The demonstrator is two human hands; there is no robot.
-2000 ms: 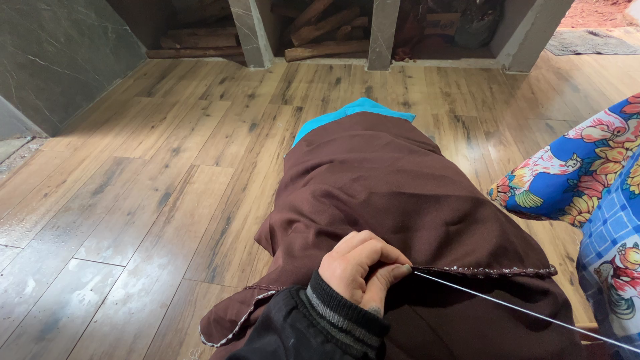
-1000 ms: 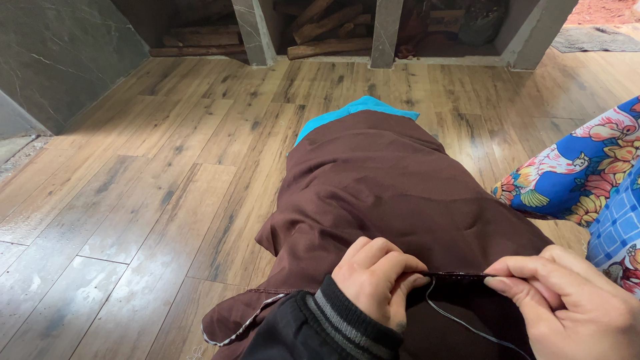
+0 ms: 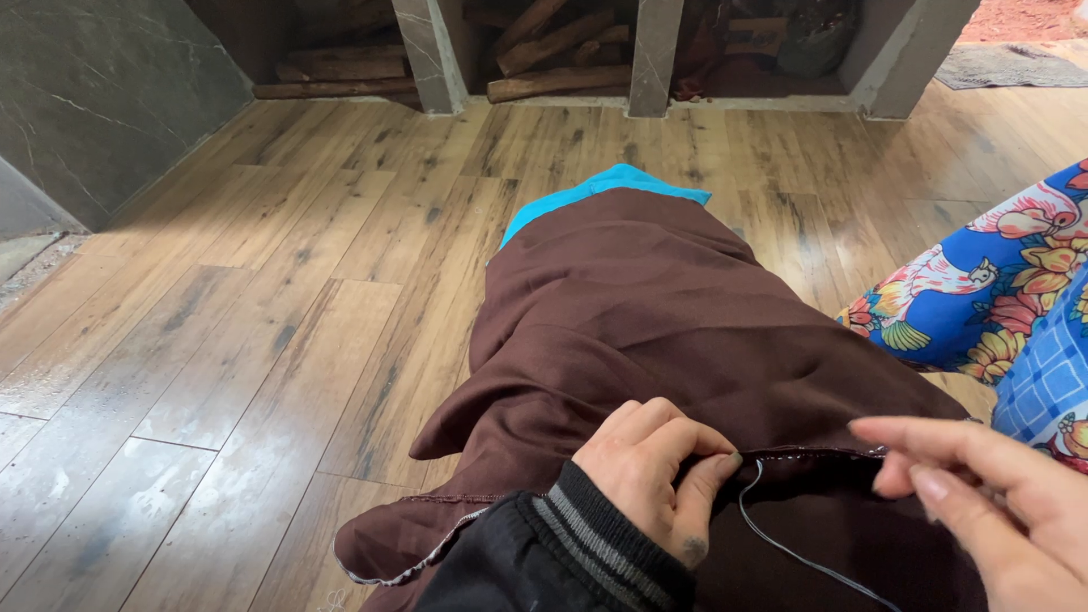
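Note:
Dark brown cloth point(image 3: 646, 314) lies in a long spread toward the floor, with a bright blue edge point(image 3: 612, 181) at its far end. My left hand point(image 3: 659, 476) pinches the cloth's stitched edge between thumb and fingertips. From beside those fingertips a pale thread point(image 3: 786, 548) hangs in a loose curve down to the right. My right hand point(image 3: 977, 501) is near the same edge, thumb and index finger apart; part of it is outside the view. No needle can be made out. A dark sleeve with a grey-striped cuff covers my left wrist.
Blue cloth with printed birds and flowers point(image 3: 977, 280) is at the right. Firewood point(image 3: 561, 81) lies in grey stone-like compartments point(image 3: 650, 64) across the top. Wood-look flooring point(image 3: 280, 340) surrounds the brown cloth, and a grey mat point(image 3: 1011, 66) lies at the upper right.
Two seconds ago the thread ran taut to the right; now it is slack. My right hand came in to pinch the edge, then parted its fingers from it. My left hand keeps its pinch.

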